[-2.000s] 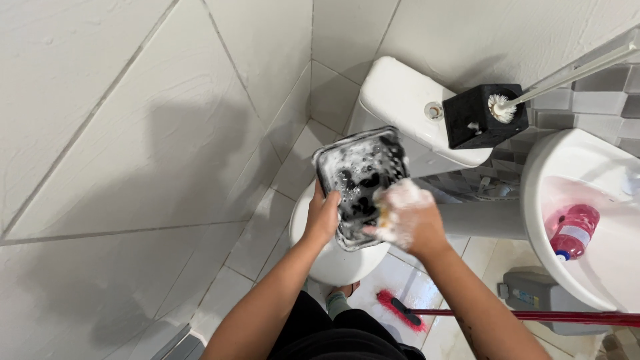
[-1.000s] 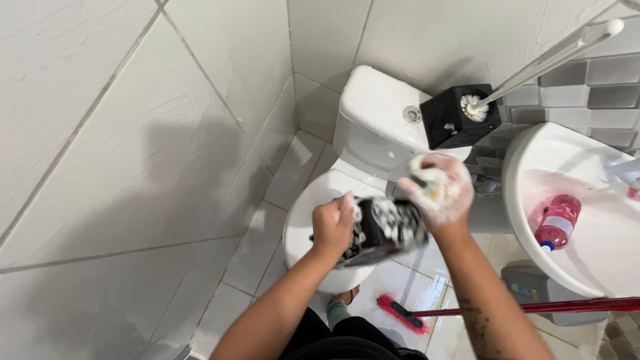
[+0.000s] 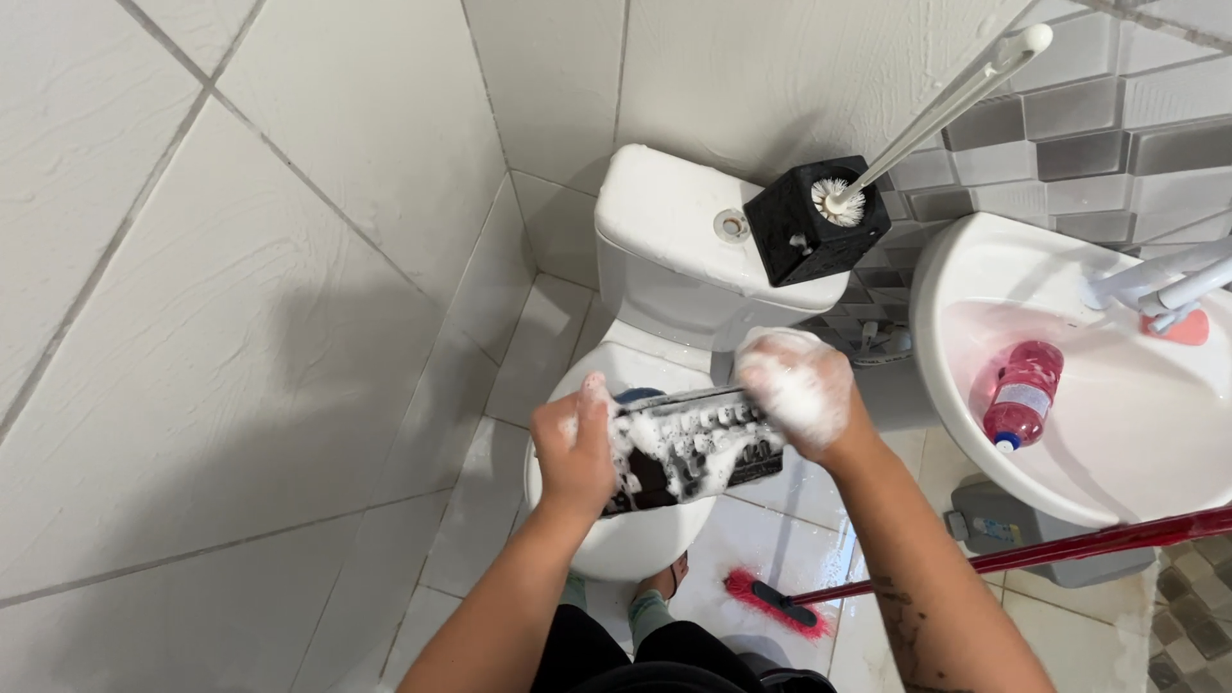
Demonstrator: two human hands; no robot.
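Note:
A black plastic basket or tray (image 3: 688, 448), coated with white suds, is tilted above the toilet bowl. My left hand (image 3: 575, 438) grips its left end, thumb up. Thick foam covers my right hand (image 3: 799, 390), which touches the upper right edge of the black item; its fingers are largely hidden, and whether a sponge is inside cannot be told. Below the hands lies the white toilet seat area (image 3: 640, 549), with a small dark blue patch partly visible behind the item.
On the cistern (image 3: 664, 207) stands a black holder (image 3: 818, 231) with a white toilet brush (image 3: 943, 115). The washbasin (image 3: 1145, 462) at right holds a pink bottle (image 3: 1025, 395). A red-handled broom (image 3: 775, 602) and a grey jug (image 3: 1049, 539) are on the floor.
The black item showed its broad soapy face two seconds ago and is now turned to a ridged, foamy side. My right hand, raised off it a second ago, is back against its edge.

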